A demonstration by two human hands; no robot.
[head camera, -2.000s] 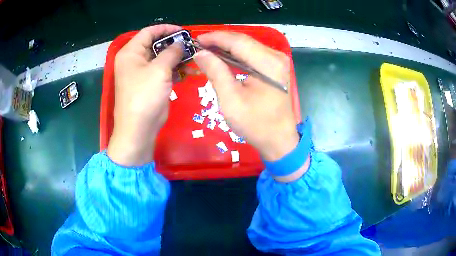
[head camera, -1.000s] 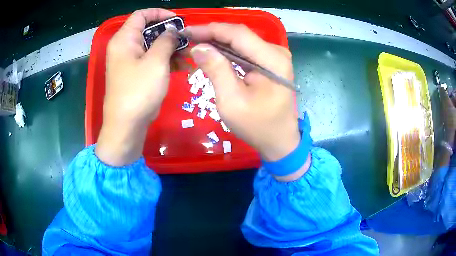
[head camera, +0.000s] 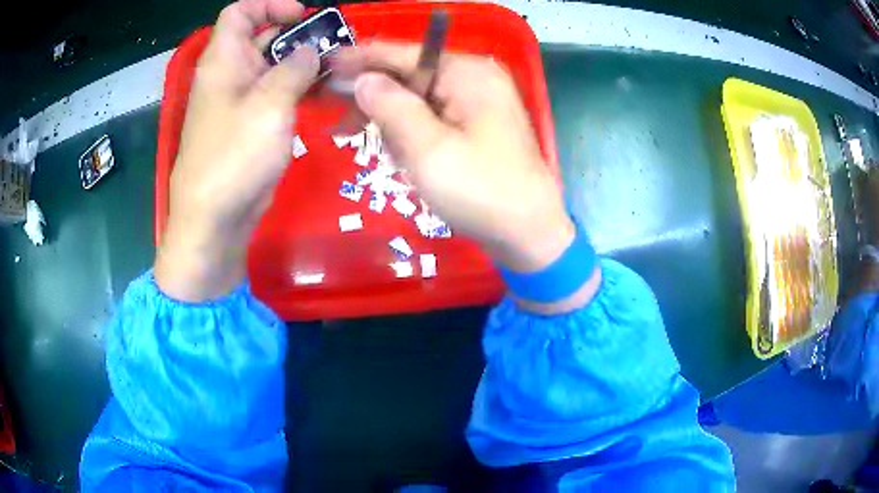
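Note:
My left hand point(head camera: 226, 144) holds a small black device housing point(head camera: 314, 36) with a pale rim over the back left of the red tray point(head camera: 405, 306). The thumb lies across the housing's lower edge. My right hand point(head camera: 463, 144) is beside it, fingertips close to the housing and blurred. It holds the tweezers point(head camera: 434, 53), which point upward and are blurred; their lower part is hidden in the hand. Whether the right fingertips touch the housing cannot be told. White adhesive pads point(head camera: 381, 188), some with blue print, lie loose in the tray.
Another housing point(head camera: 96, 162) lies on the green bench at left, near a clear container point(head camera: 14, 188) and a white scrap point(head camera: 35, 222). A yellow tray point(head camera: 768, 337) with flat strips stands at right. A blue sleeve point(head camera: 854, 332) of another person shows at the right edge. A white line crosses behind.
The tweezers have swung from slanting down to the right to pointing upward in my right hand. The housing stays in my left hand. The view has shifted, so the trays sit higher in the picture.

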